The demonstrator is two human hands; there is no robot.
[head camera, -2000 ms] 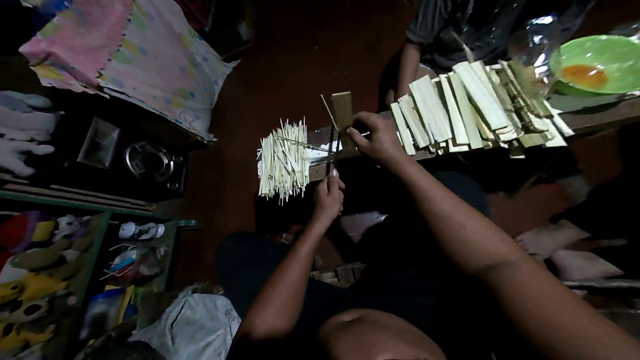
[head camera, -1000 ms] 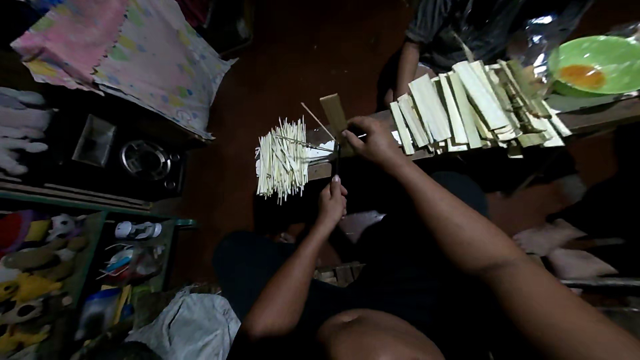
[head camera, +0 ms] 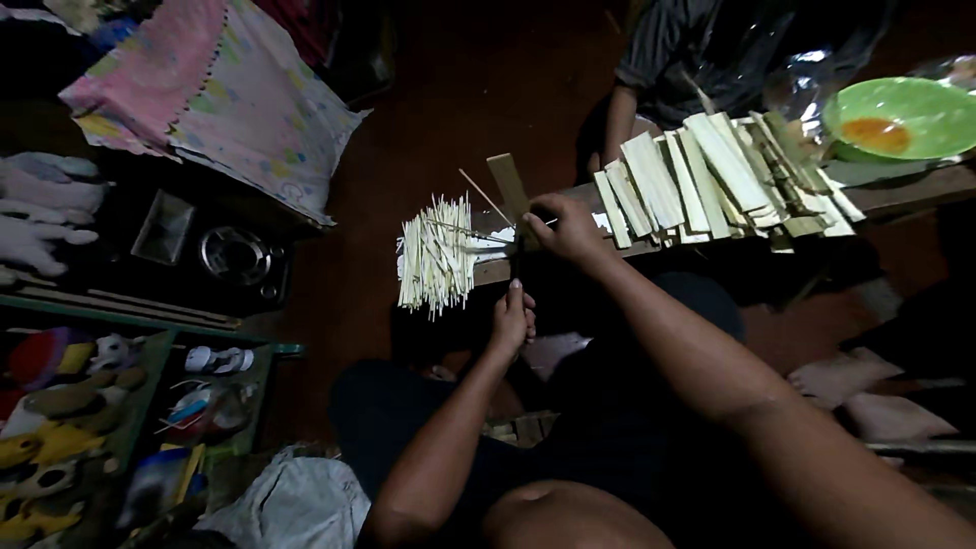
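My left hand [head camera: 515, 316] is closed around the handle of a dark knife [head camera: 520, 255], whose blade points up to the wood in my other hand. My right hand [head camera: 563, 227] grips a flat wooden piece [head camera: 508, 183] that tilts up and left. A thin sliver [head camera: 485, 196] slants away beside it. Left of both hands, a heap of thin pale sticks [head camera: 436, 255] lies at the bench end. Flat split strips of pale wood [head camera: 705, 171] lie side by side on the wooden bench [head camera: 492, 273], right of my right hand.
A green bowl [head camera: 923, 122] with orange liquid stands at the far right. Across the bench is another person [head camera: 624, 122] in dark clothes. To the left are a gas stove [head camera: 235, 255], a patterned cloth [head camera: 229, 107] and a shelf with stuffed toys [head camera: 61, 427]. A grey cloth [head camera: 293, 499] lies lower left.
The wooden piece in my right hand stood nearly upright two seconds ago and now tilts left. The thin sliver also leans further left than before. Both hands stay close to where they were.
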